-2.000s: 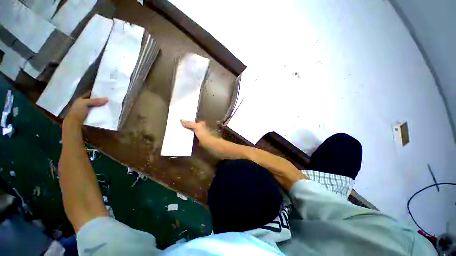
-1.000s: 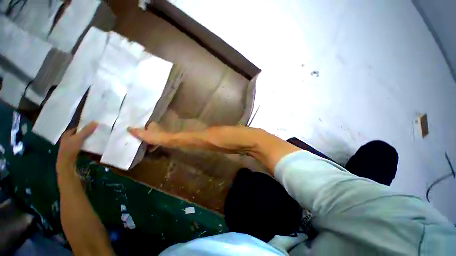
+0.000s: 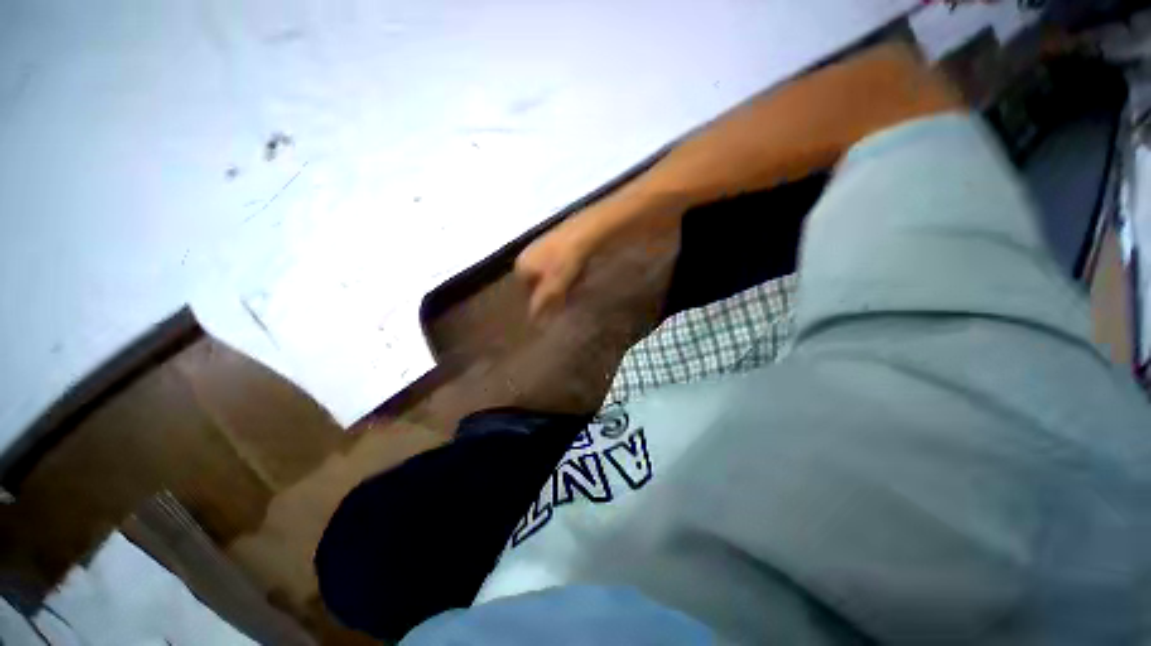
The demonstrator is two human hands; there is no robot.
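My right hand [image 3: 555, 271] is near the middle of the view, over the brown table at the dark cut edge of the fabric lay. It is blurred, with the fingers curled downward; no held thing can be made out. The right forearm reaches in from the upper right. My left hand is out of the picture. The white-topped fabric lay [image 3: 316, 164] fills the upper left. White-topped cut pieces [image 3: 126, 593] show at the lower left, cut off by the rim, with layered edges facing the table.
The brown table [image 3: 227, 404] shows between the lay and the cut pieces. A notch in the lay's dark edge lies beside my right hand. My knees in dark cloth and a checked cloth [image 3: 707, 334] are close below it. Blurred dark items stand at the upper right.
The view has swung to the right. My right hand has left the cut bundle and is now by the lay's edge. My left hand has gone out of view. The bundles now show only at lower left.
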